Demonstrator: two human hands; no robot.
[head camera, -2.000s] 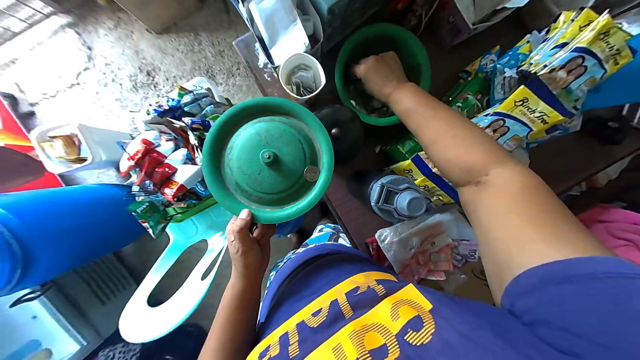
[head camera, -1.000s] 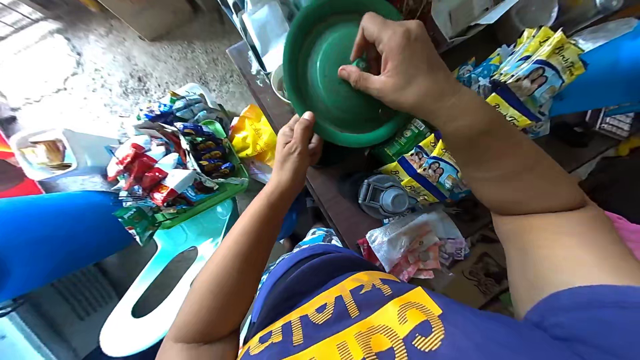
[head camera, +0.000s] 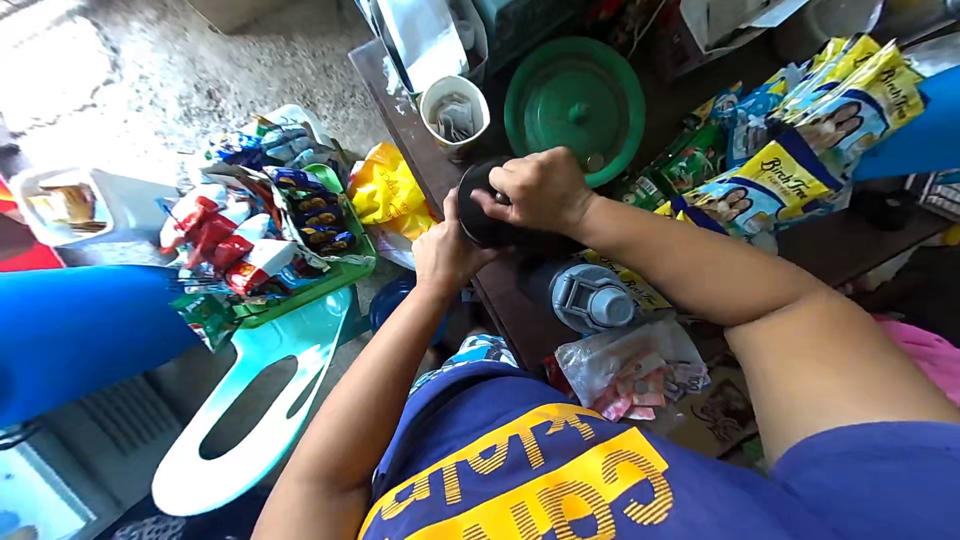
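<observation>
At the centre stands a round black lidded container (head camera: 480, 206), partly covered by my hands. My left hand (head camera: 446, 251) rests against its near left side, fingers around the rim. Over its top, my right hand (head camera: 544, 187) is curled with its fingers at what looks like the lid's knob. Just beyond, the green plastic lid (head camera: 577, 94) with a small central knob lies on the green basin, a coin on its rim. A white cup (head camera: 454, 112) holding folded paper or banknotes stands behind the black container. A grey-lidded jug (head camera: 592, 300) is nearer my body.
Birch Tree sachets (head camera: 780, 180) hang over the right side of the dark table (head camera: 502, 300). A plastic bag with banknotes (head camera: 637, 367) lies near my body. At left, a green tray (head camera: 337, 274) of snack packets sits on a turquoise chair (head camera: 225, 472), beside a blue drum (head camera: 82, 337).
The green lid, in my left hand at first, went onto the green basin with both hands on it. Both hands have since left it and moved to the black container.
</observation>
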